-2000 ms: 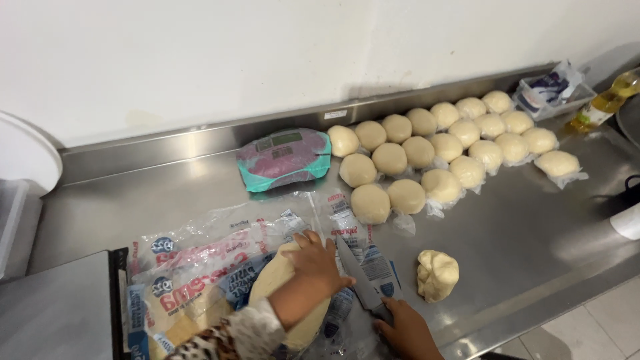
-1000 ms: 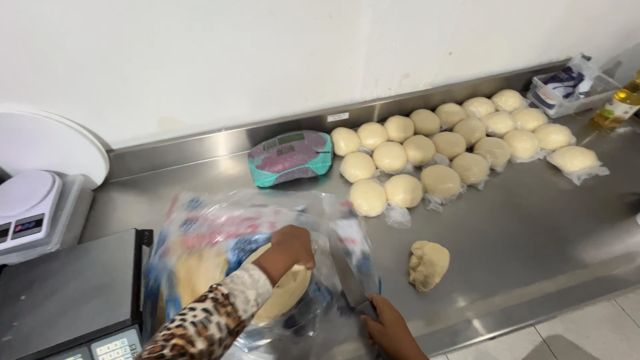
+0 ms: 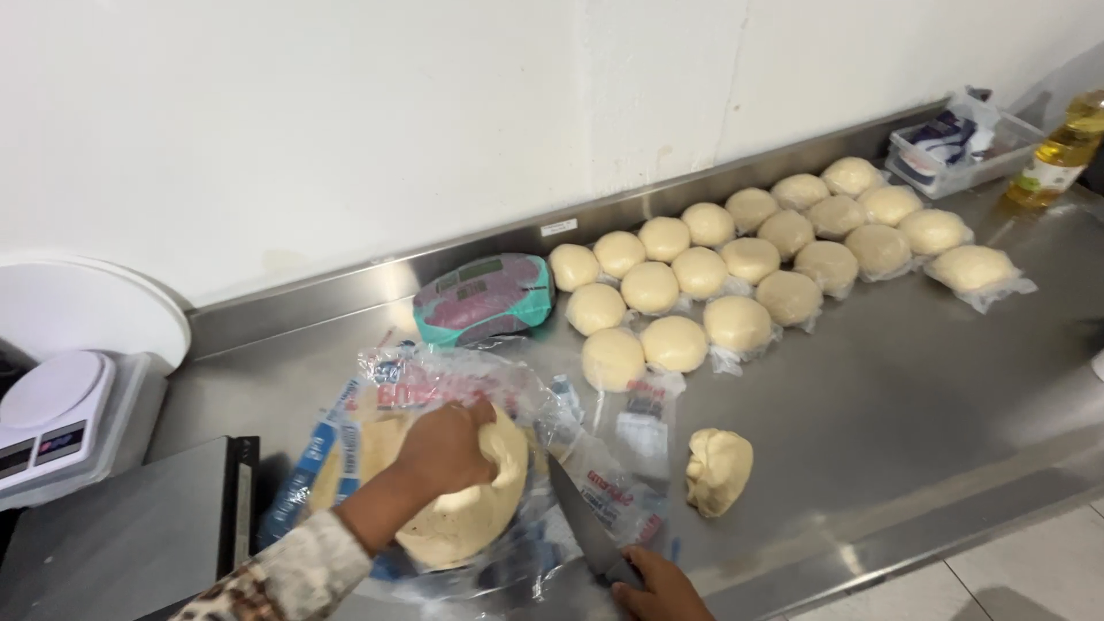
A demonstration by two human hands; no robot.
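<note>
My left hand [image 3: 448,444] grips the upper edge of a large piece of dough [image 3: 470,526], which lies on printed clear plastic bags [image 3: 621,483]. In my right hand [image 3: 660,586], at the bottom of the view, is the handle of a kitchen knife [image 3: 582,513]. Its blade points up and left, beside the dough and over the plastic. A lumpy smaller piece of dough [image 3: 719,472] sits on the steel counter to the right of the knife. Beyond it, several smooth dough balls [image 3: 737,323] stand in rows on bits of clear plastic.
A teal and purple wrapped package [image 3: 483,299] lies by the backsplash. At left are a white kitchen scale [image 3: 56,405] on a plastic container and a dark scale platform [image 3: 121,526]. A clear bin [image 3: 966,159] and an oil bottle [image 3: 1056,155] stand at the far right.
My left hand was spread flat on the large dough two seconds ago; now its fingers are curled into the dough's edge. The knife has stayed in my right hand.
</note>
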